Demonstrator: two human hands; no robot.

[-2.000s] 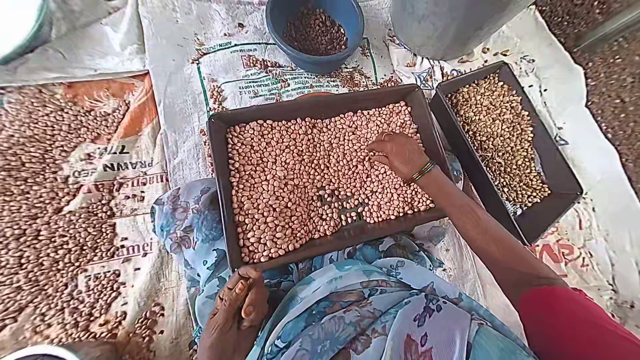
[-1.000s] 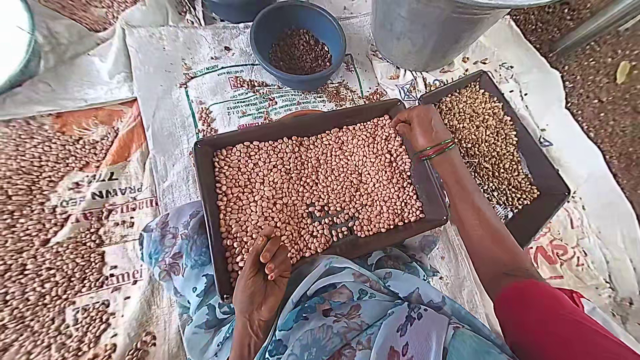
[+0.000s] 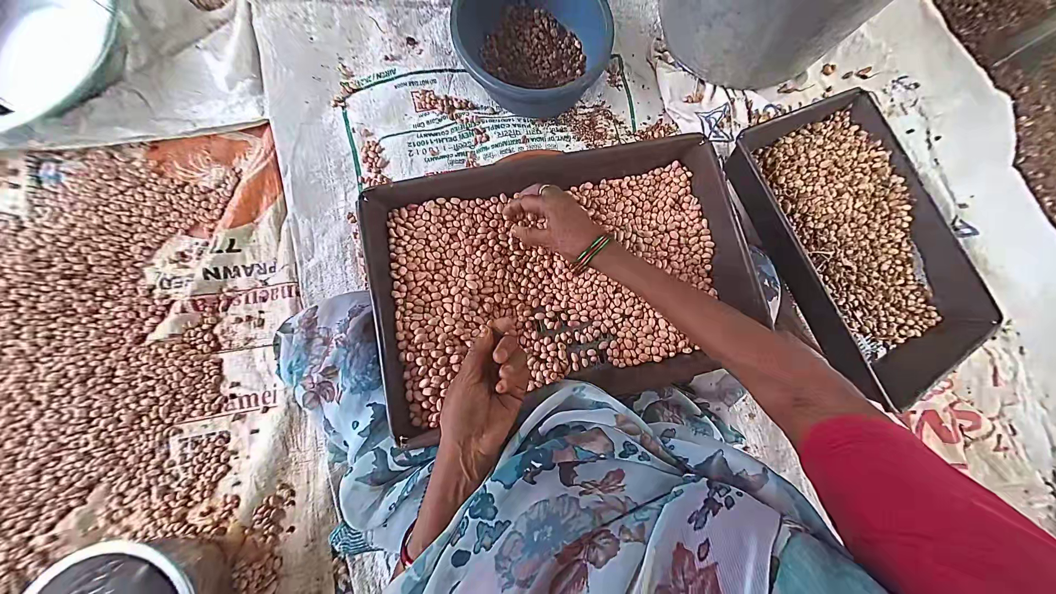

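Observation:
A dark rectangular tray point(image 3: 536, 175) full of pinkish shelled nuts or seeds point(image 3: 445, 272) lies across my lap. Over the upper middle of the seeds is my right hand point(image 3: 551, 221), with bangles at the wrist and its fingers curled; whether it pinches a seed cannot be made out. My left hand point(image 3: 487, 384) is palm up at the tray's near edge, fingers curled, and a small dark piece seems to sit at its fingertips. Between the hands the seeds thin out, and dark marks on the tray's bottom show through.
A second dark tray point(image 3: 949, 272) of browner pieces stands at the right. Beyond the lap tray are a blue bowl point(image 3: 528, 101) of dark bits and a grey metal container point(image 3: 751, 41). Seeds point(image 3: 91, 330) cover printed sacks at the left. A white-rimmed container point(image 3: 107, 569) is at bottom left.
My right hand has moved left from the tray's right edge to its upper middle. My left hand, below the tray's near edge two seconds ago, is now over the tray's near part.

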